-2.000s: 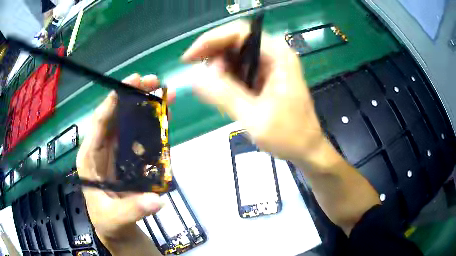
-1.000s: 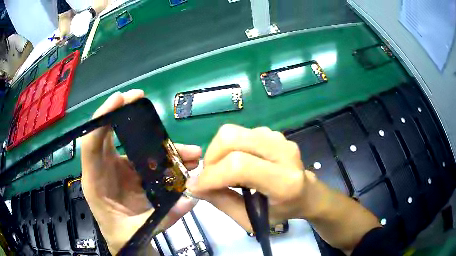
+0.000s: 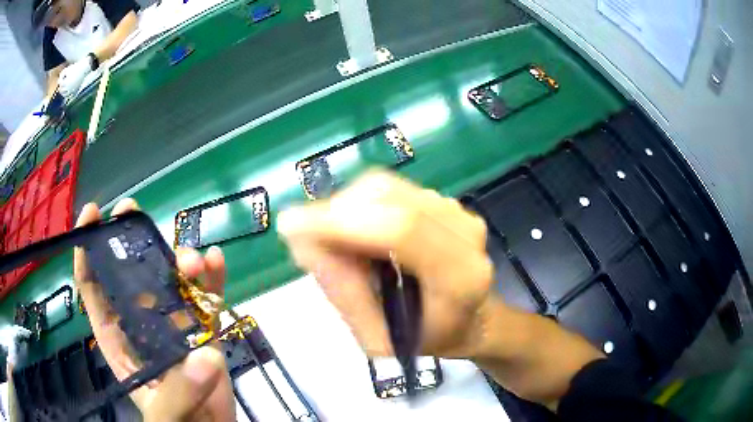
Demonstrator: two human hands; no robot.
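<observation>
My left hand holds a black phone middle frame at the left, its solid end towards me and its open window running off to the left. An orange-gold flex cable runs along the frame's right edge and sticks out a little. My right hand, slightly blurred, is to the right of the frame and apart from it. It grips black tweezers pointing downward; their tips are hard to make out. Another frame lies on the white work surface, partly behind my right hand.
More frames lie spaced on the green belt. Black blister trays are at the right, others at the lower left. A red tray is at far left. A metal post stands behind the belt. A person sits at upper left.
My left hand and its frame have moved left. My right hand has moved away from the frame's edge, where it was a second ago. The view has shifted, showing more of the person.
</observation>
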